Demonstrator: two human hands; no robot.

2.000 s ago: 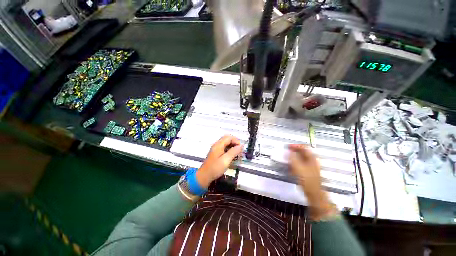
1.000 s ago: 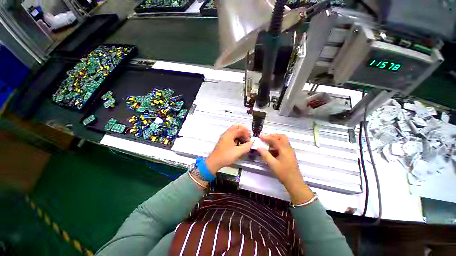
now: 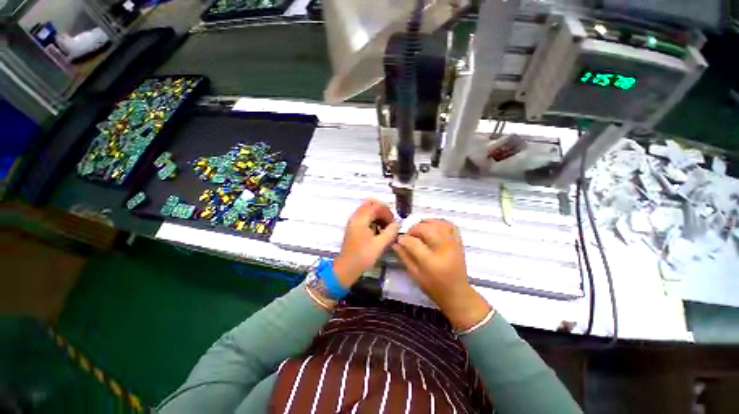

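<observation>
My left hand (image 3: 366, 239) and my right hand (image 3: 434, 257) meet under the dark machine head (image 3: 403, 182), above the grooved metal base (image 3: 332, 179). Their fingertips pinch a small piece (image 3: 399, 230) between them; a bit of white and a dark part show. The fingers hide most of it, so its full shape cannot be told. The machine's tip ends just above the fingers. A blue wristband (image 3: 331, 279) is on my left wrist.
A black tray (image 3: 235, 133) with loose green boards lies left of the base, a fuller tray (image 3: 138, 129) farther left. White plastic parts (image 3: 660, 206) are piled at right. Black cables (image 3: 590, 267) hang beside the base. The digital counter (image 3: 608, 79) and shiny cone (image 3: 365, 48) stand above.
My right hand came from the right to meet my left hand under the machine head. Since then both hands have stayed together, and the whole view has shifted slightly.
</observation>
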